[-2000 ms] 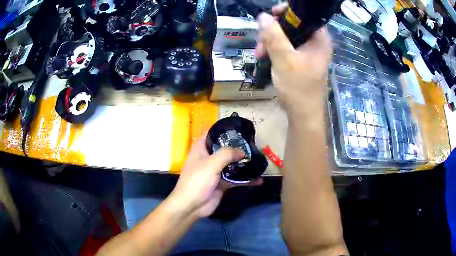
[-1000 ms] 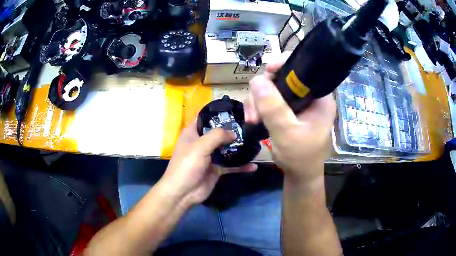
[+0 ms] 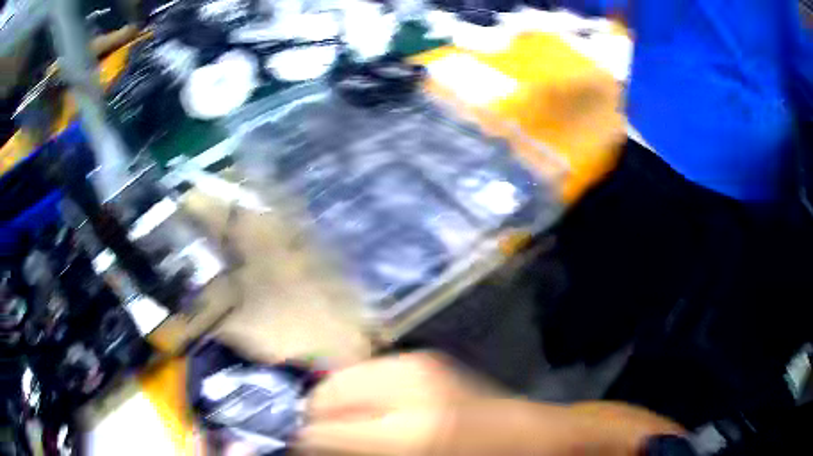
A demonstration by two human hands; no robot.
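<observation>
The view is strongly blurred. The black camera housing (image 3: 198,378) is at the lower left, cut off by the bottom edge, with its open side up. A silver-grey circuit board (image 3: 254,401) shows inside it. My right hand (image 3: 379,405) reaches in from the lower right, its fingers at the housing's right side. Blur hides whether they grip it. My left hand is out of the picture. A long dark blurred shape, possibly the electric screwdriver (image 3: 125,249), slants over the screw feeder (image 3: 192,263) at the left.
The clear blister tray (image 3: 392,191) lies on the bench right of the feeder. A black item (image 3: 379,80) is at its back edge. White round parts (image 3: 220,85) lie behind. Dark part-built housings (image 3: 80,365) are at the far left. Blue clothing (image 3: 713,98) shows at the upper right.
The view has swung right and tilted, so tray and bench appear rotated. My right hand no longer holds the electric screwdriver and is now beside the housing. My left hand has left the picture.
</observation>
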